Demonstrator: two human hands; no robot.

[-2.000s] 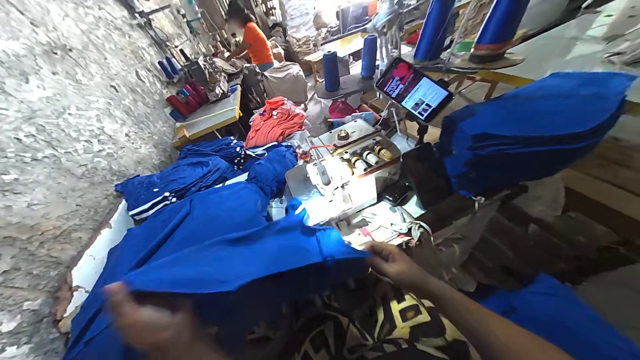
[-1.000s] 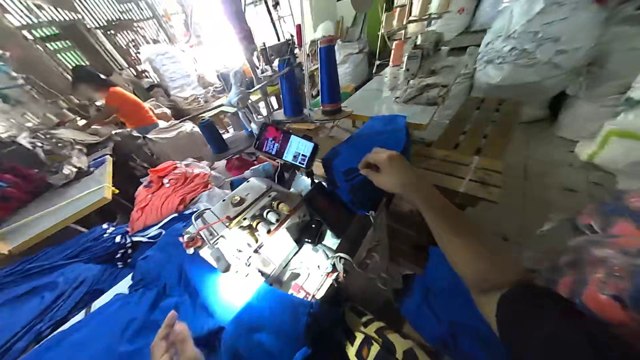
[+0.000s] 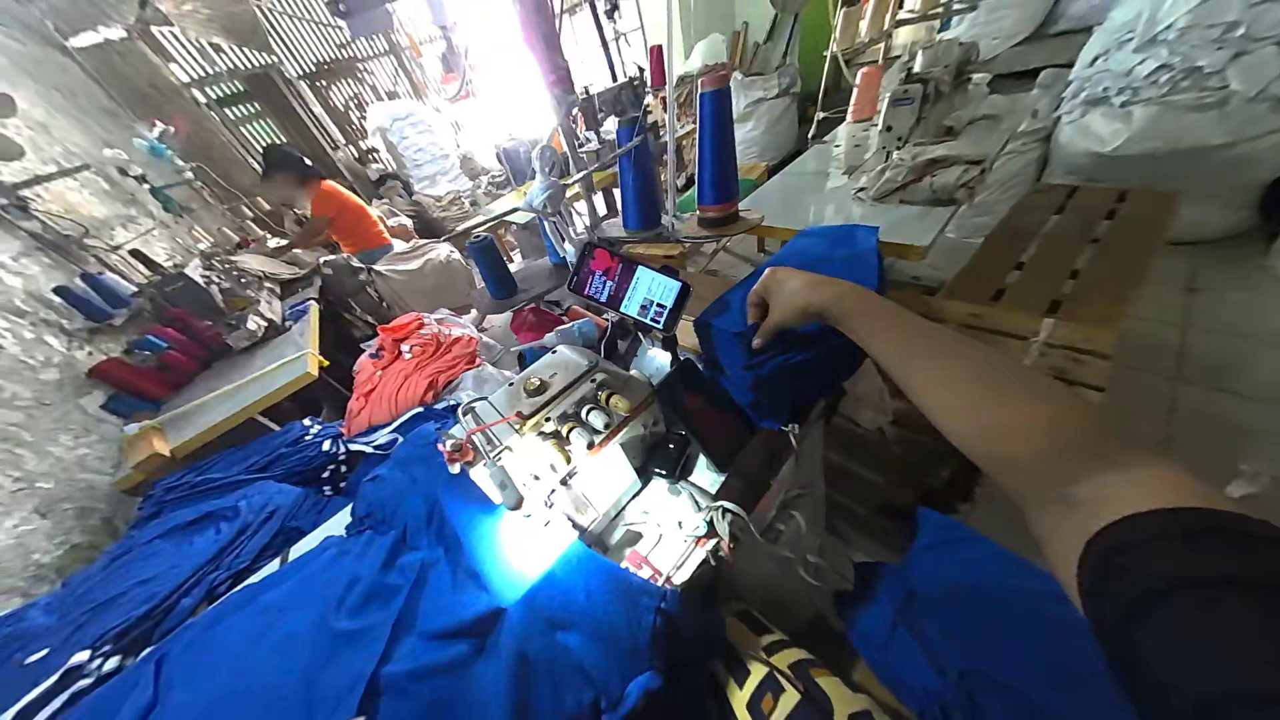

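Observation:
My right hand [image 3: 795, 300] reaches over the folded stack of blue fabric pieces [image 3: 780, 370] right of the machine, its fingertips bent against the top piece; whether they pinch it is unclear. An overlock sewing machine [image 3: 590, 410] with several thread tension dials stands in the middle, its lamp lighting the cloth at its front. A large blue cloth [image 3: 330, 610] spreads from the machine towards me and to the left. My left hand is out of sight, apart from a possible trace at the bottom edge.
A phone [image 3: 630, 287] with a lit screen stands behind the machine. Tall blue thread cones [image 3: 717, 150] rise beyond it. Coral cloth [image 3: 410, 370] is heaped left of the machine. Another person [image 3: 345, 215] in orange sits far left. A wooden slatted bench [image 3: 1060, 260] stands right.
My right hand has gone from the blue cloth at the machine to the stack on the right. My left hand, visible earlier, has dropped out of view. The view has swung right.

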